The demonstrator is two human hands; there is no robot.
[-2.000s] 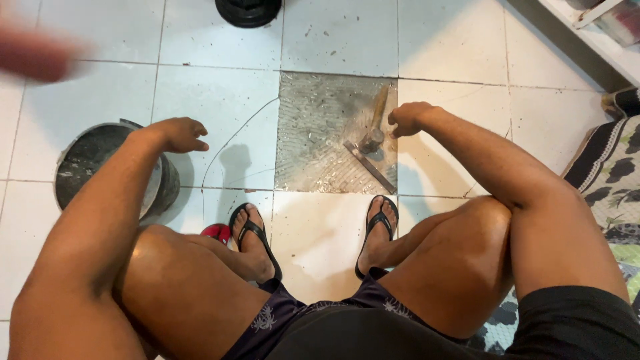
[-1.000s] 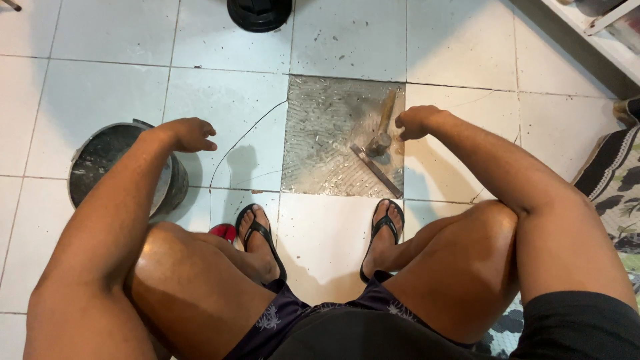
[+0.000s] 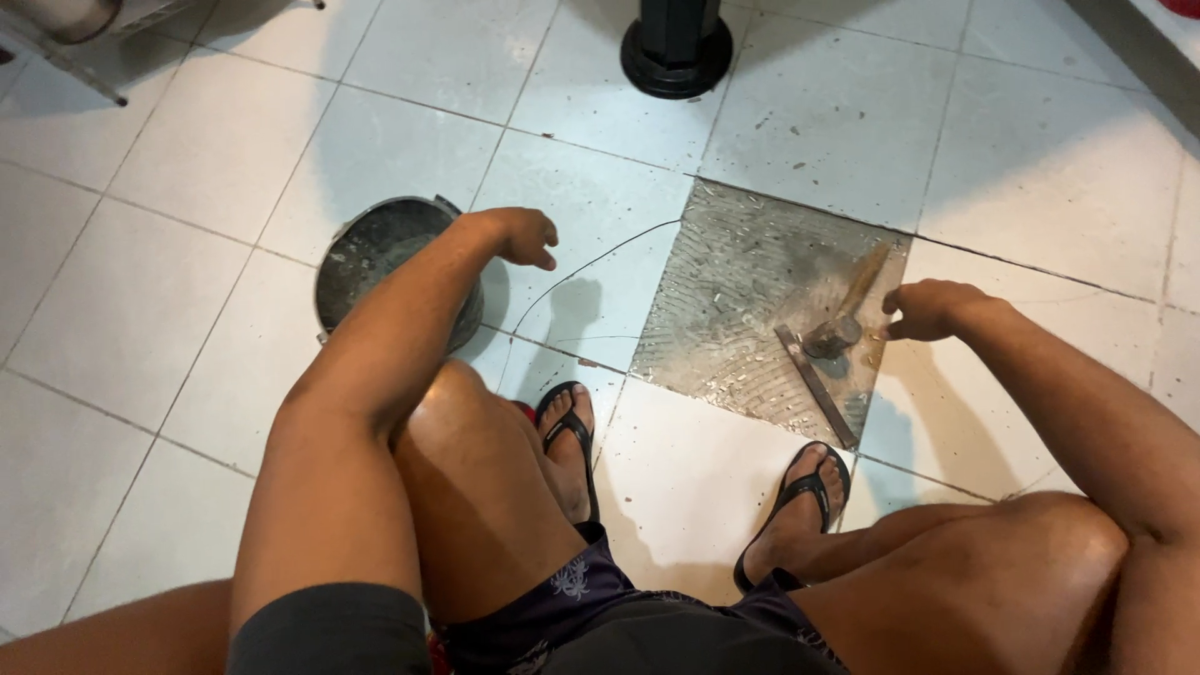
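My left hand (image 3: 527, 237) hangs with loosely bent fingers at the right of a dark bucket (image 3: 361, 267), holding nothing. My right hand (image 3: 930, 309) hangs, also holding nothing, beside the right edge of a square patch of exposed, ridged mortar (image 3: 741, 281) where the floor has no tile. On the patch lies a hammer with a wooden handle (image 3: 863, 279) and a heavy metal head (image 3: 832, 336). A flat metal bar, perhaps a chisel (image 3: 816, 386), lies beside its head, slanting toward my right foot. My left forearm covers part of the bucket.
White floor tiles (image 3: 656, 469) surround the patch, with scattered chips and a thin dark line, a crack or wire (image 3: 600, 253). A black post base (image 3: 677, 61) stands ahead. A metal rack leg (image 3: 84, 80) is at upper left. Someone's bare limb (image 3: 122, 628) enters at lower left.
The view has turned clearly to the left. A blurred hand at the upper left two seconds ago is gone from there. My hands, the hammer and the bar keep about the same places relative to the patch.
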